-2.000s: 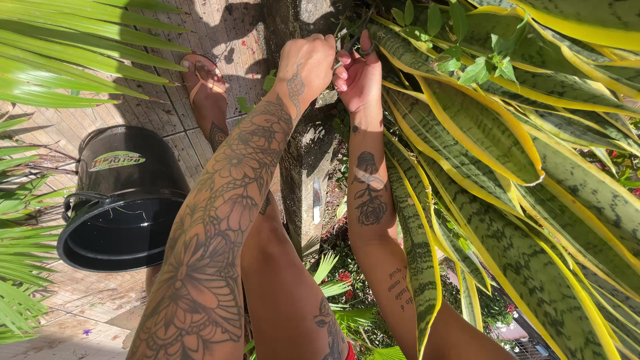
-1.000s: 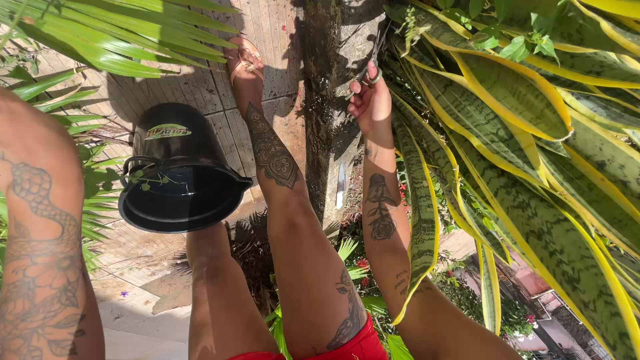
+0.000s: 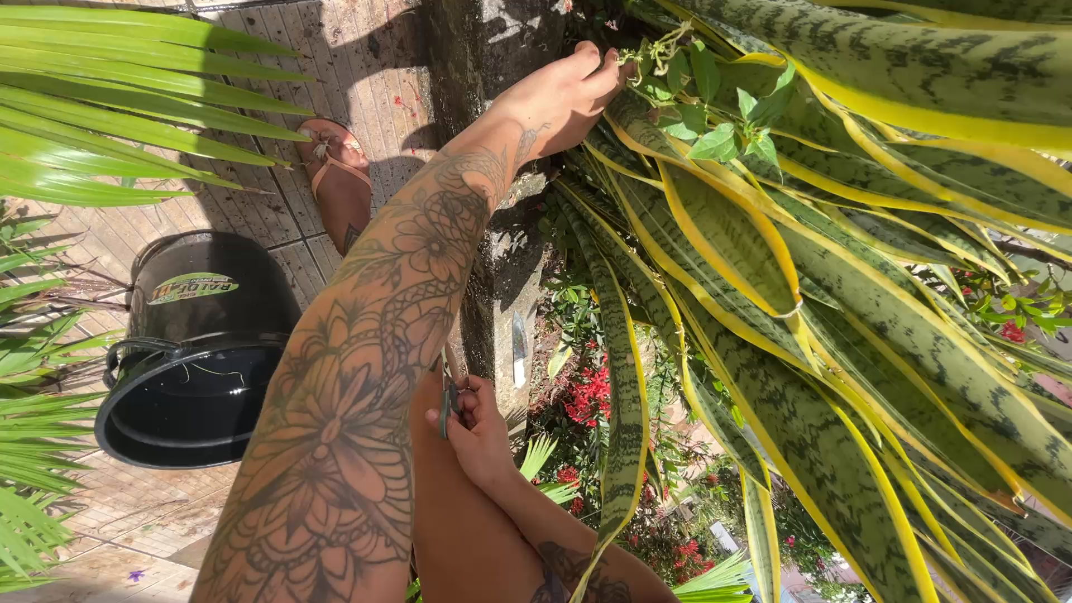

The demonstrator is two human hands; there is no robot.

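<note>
My left hand reaches across to the base of the snake plant leaves, its fingers curled against a leafy green vine; the fingertips are partly hidden, so a grip cannot be confirmed. Lower down, beside my thigh, my right hand holds small scissors by the handles, blades pointing up in the view. A black plastic bucket lies to the left of my tattooed forearm, its mouth facing the bottom of the view, with a thin stem at the opening.
A knife with a pale handle rests on the rough concrete ledge. Palm fronds hang over the tiled floor at left. My sandaled foot is on the tiles. Red flowers grow below the snake plant.
My left hand has moved from the left side, out of view, over to the vine. My right hand has come down from beside the plant to my thigh. Leaves seen at the bucket's mouth no longer show.
</note>
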